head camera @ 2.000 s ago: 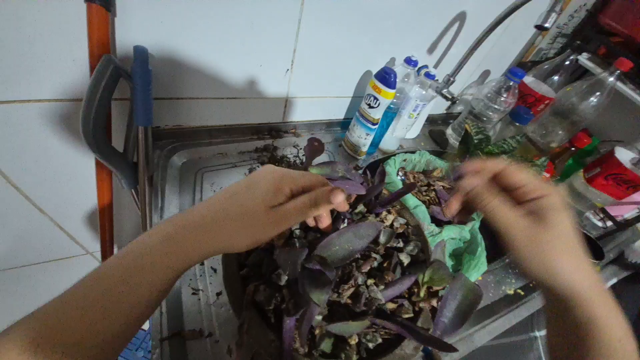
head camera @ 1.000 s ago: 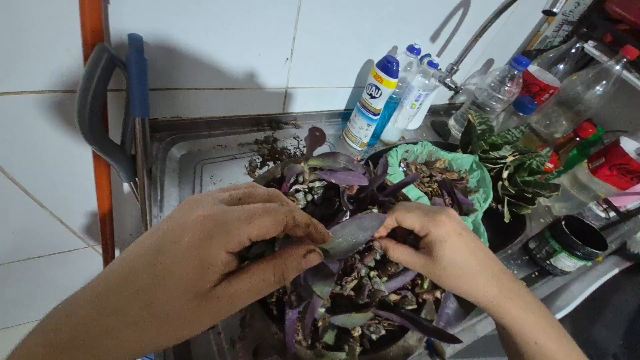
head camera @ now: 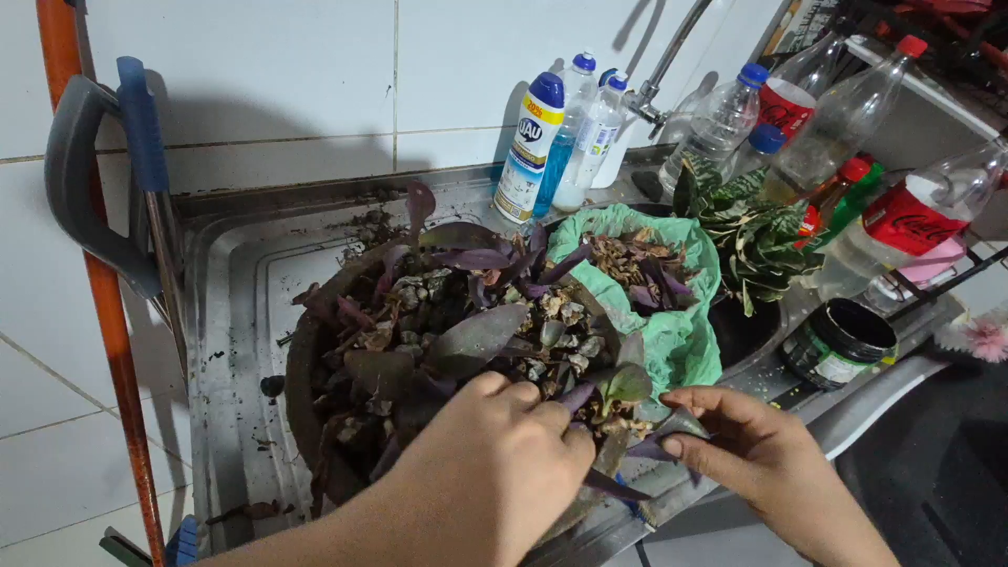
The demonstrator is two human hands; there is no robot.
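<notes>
A wide round pot (head camera: 303, 378) of purple-leaved plants and stone chips stands on the steel sink's drainboard (head camera: 260, 276). My left hand (head camera: 504, 449) reaches over the pot's near side, palm down; its fingertips are hidden among the leaves, so its hold cannot be made out. At the pot's right edge, my right hand (head camera: 740, 441) pinches a purple-green leaf (head camera: 681, 429) between thumb and fingers. Behind it, a green plastic bag (head camera: 685, 346) holds dry leaves and some purple ones.
Cleaner bottles (head camera: 531, 150) stand by the tap (head camera: 650, 106). Several plastic drink bottles (head camera: 843, 118), a variegated plant (head camera: 748, 228) and an uncapped black jar (head camera: 839, 342) are at the right. An orange pole (head camera: 118, 354) and a grey handle (head camera: 71, 181) lean at the left.
Both hands have moved toward the pot's near right side from the large leaf near its middle, where they were a second ago. The right hand now pinches a leaf at the pot's edge.
</notes>
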